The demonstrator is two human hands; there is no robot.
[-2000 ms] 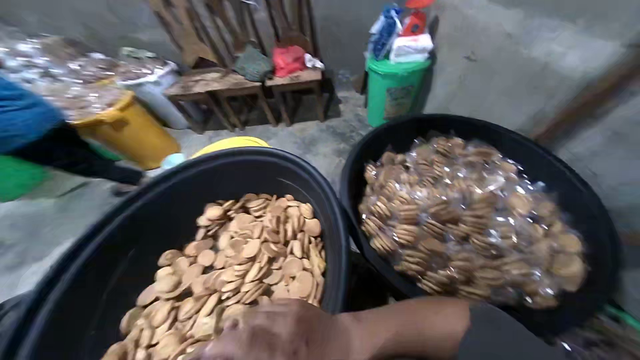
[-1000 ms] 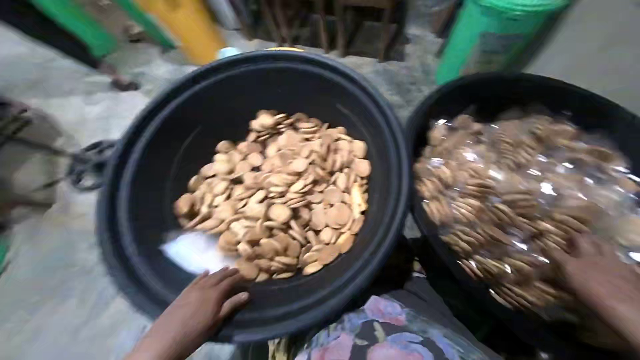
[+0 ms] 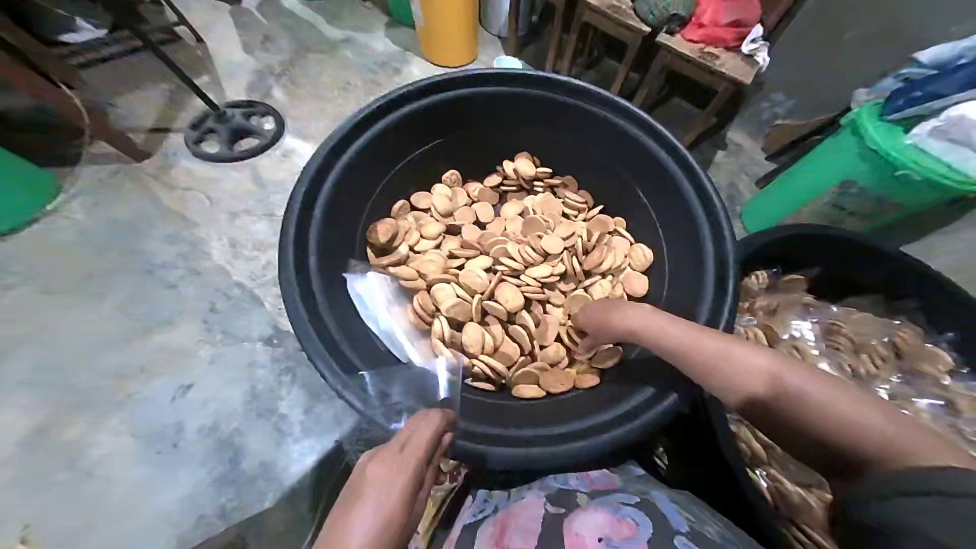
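A wide black plastic tub [image 3: 324, 335] holds a heap of round flat biscuits [image 3: 518, 252]. My left hand [image 3: 412, 457] grips a clear plastic bag [image 3: 404, 393] at the tub's near left rim. More clear bags [image 3: 377, 305] lie inside the tub against the left of the heap. My right hand [image 3: 606, 324] reaches into the right side of the biscuits; its fingertips are partly hidden among them, and whether they grip any cannot be told. On the right, a second black tub [image 3: 915, 267] contains many filled clear bags of biscuits [image 3: 854, 343].
Beyond the tubs are wooden chairs [image 3: 709, 61] bearing a red bag [image 3: 724, 23], a yellow container [image 3: 446, 30] and a green bin [image 3: 854, 175]. A black wheel-shaped base [image 3: 234, 131] stands on the concrete floor at left. Patterned cloth covers my lap.
My right hand has moved from the bagged biscuits in the right tub to the loose heap. My left hand, empty-looking a second ago, now holds a clear bag at the rim.
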